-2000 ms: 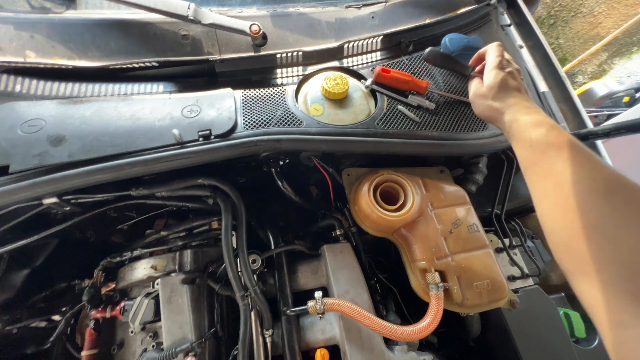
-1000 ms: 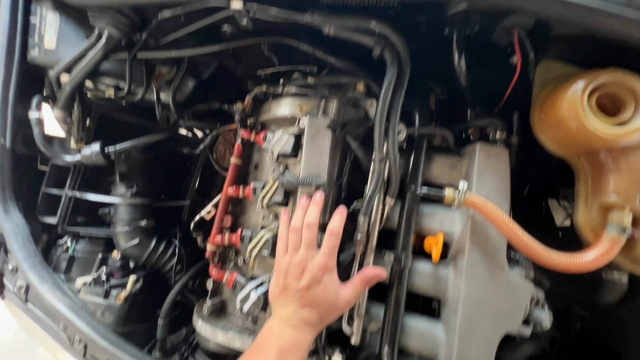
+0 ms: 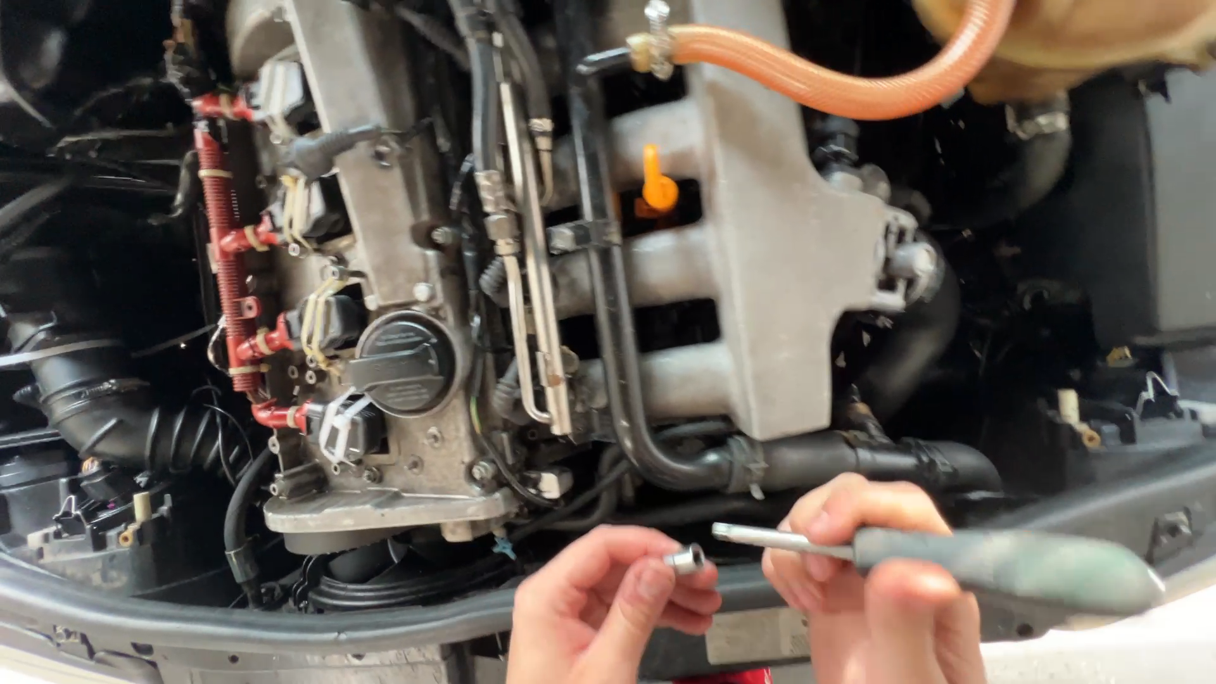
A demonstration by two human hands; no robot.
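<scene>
At the bottom centre, my left hand (image 3: 617,603) pinches a small metal socket (image 3: 686,560) between thumb and fingertips. My right hand (image 3: 874,579) is just to its right, holding a socket driver with a dark green handle (image 3: 1007,568). The driver's metal shaft (image 3: 774,538) points left, its square tip a short gap from the socket. Both hands are over the front edge of an engine bay. Behind them are the engine's valve cover (image 3: 366,237), a black oil filler cap (image 3: 404,364) and the grey metal intake manifold (image 3: 760,247).
An orange braided hose (image 3: 836,81) runs to the tan coolant tank (image 3: 1092,43) at top right. Ignition coils with red conduit (image 3: 223,256) line the engine's left side. An orange dipstick handle (image 3: 657,190) stands between manifold runners. A black coolant pipe (image 3: 608,332) runs down beside them.
The view has shifted from the windshield cowl to the engine's front. A hand that was empty over the engine one second ago is no longer there; both hands now hold tool parts.
</scene>
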